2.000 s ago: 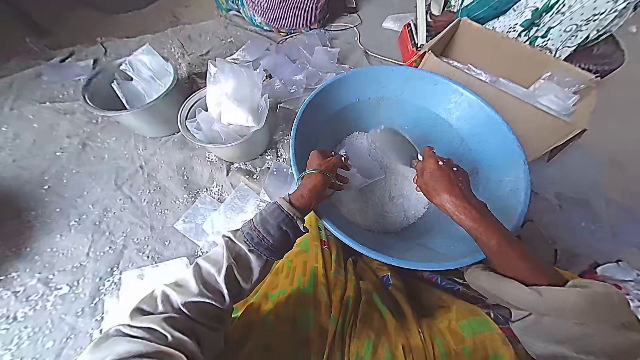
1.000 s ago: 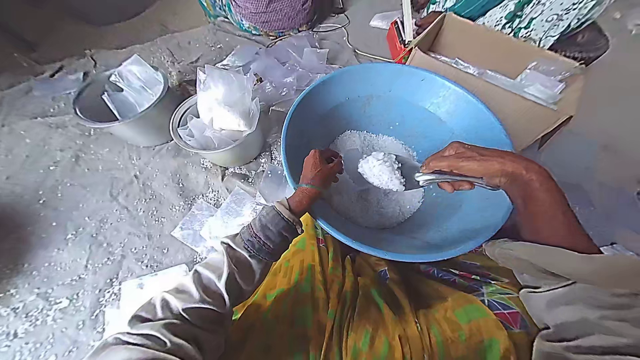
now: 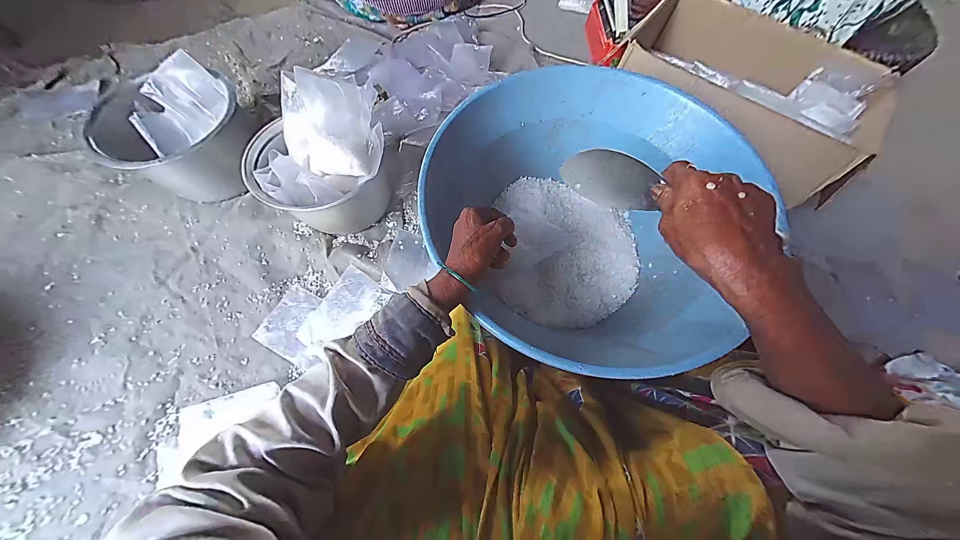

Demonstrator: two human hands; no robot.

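Note:
A wide blue basin point(image 3: 675, 345) stands before my lap with a mound of white granules point(image 3: 585, 277) on its bottom. At the basin's left side, my left hand point(image 3: 482, 244) has its fingers closed on the edge of a clear plastic bag point(image 3: 536, 236), which lies faintly visible against the granules. My right hand point(image 3: 716, 217) grips the handle end of a metal scoop point(image 3: 611, 180) over the right half of the basin. The scoop's blade points left, above the mound's far edge, and no heap shows on it.
Two grey tubs, one point(image 3: 180, 169) holding folded clear bags and another point(image 3: 337, 214) holding a filled bag, stand at left. Loose plastic bags point(image 3: 345, 307) and spilled granules lie on the ground sheet. A cardboard box point(image 3: 757, 127) adjoins the basin; people's clothing shows beyond.
A second ago the scoop bore a heap of white granules near my left hand; now no heap shows on it, and it has moved toward the basin's far side.

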